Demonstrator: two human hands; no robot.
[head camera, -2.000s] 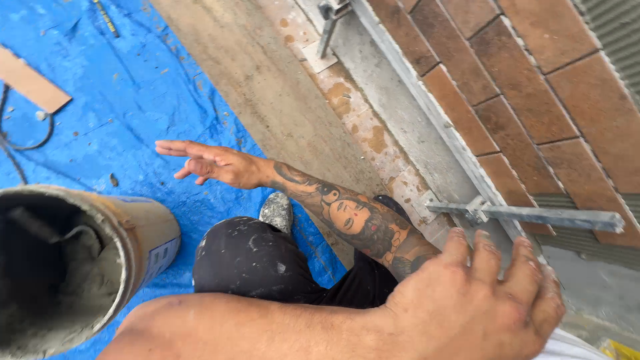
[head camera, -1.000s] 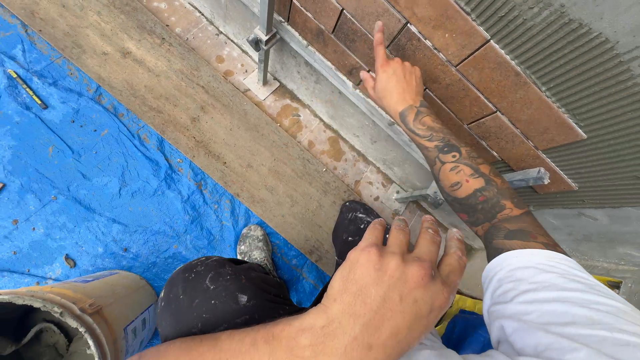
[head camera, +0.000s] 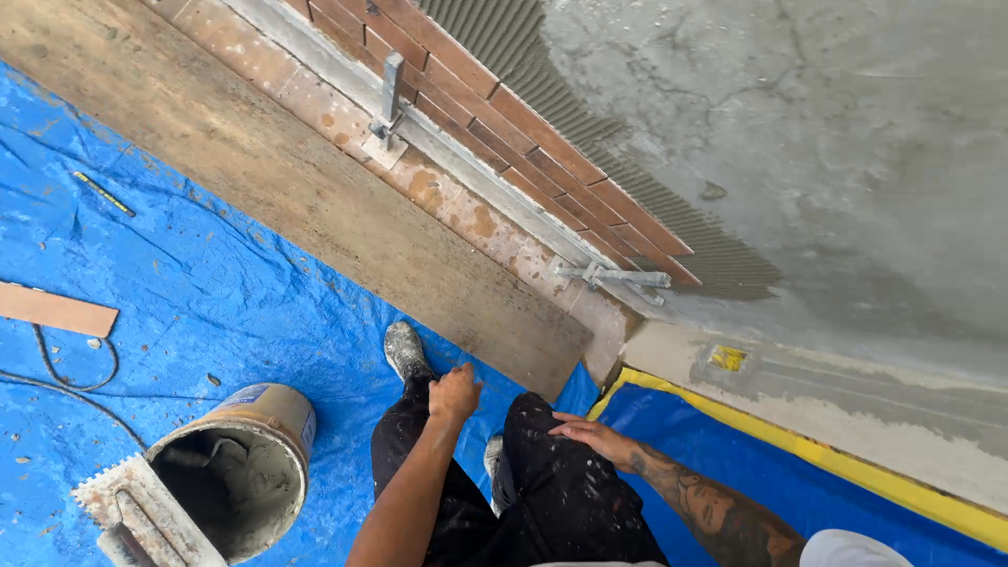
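My left hand (head camera: 455, 391) is loosely curled above my left thigh, with nothing visible in it; its fingers are partly hidden. My right hand (head camera: 594, 438), at the end of a tattooed forearm, rests by my right knee with its fingers extended and nothing in it. Up the wall run rows of brown rectangular tiles (head camera: 535, 150), bordered by combed grey mortar (head camera: 669, 213). Two metal clamps, one (head camera: 390, 102) upright and one (head camera: 626, 276) lying across, stand along the tiles' lower edge. At lower left, a notched trowel (head camera: 150, 512) leans on a bucket (head camera: 295, 413) holding grey mortar.
A long wooden board (head camera: 315, 213) lies beside the wall on a blue tarp (head camera: 205, 291). A tan tile piece (head camera: 59, 309), a cable (head camera: 110, 370) and a black-and-yellow marker-like stick (head camera: 104, 194) are at left. A yellow-edged blue sheet (head camera: 756, 457) covers the lower right, below a yellow wall box (head camera: 728, 358).
My right hand has come down from pointing at the tiles to my knee. My left hand has drawn back over my thigh. The view has shifted and shows more of the wall and floor.
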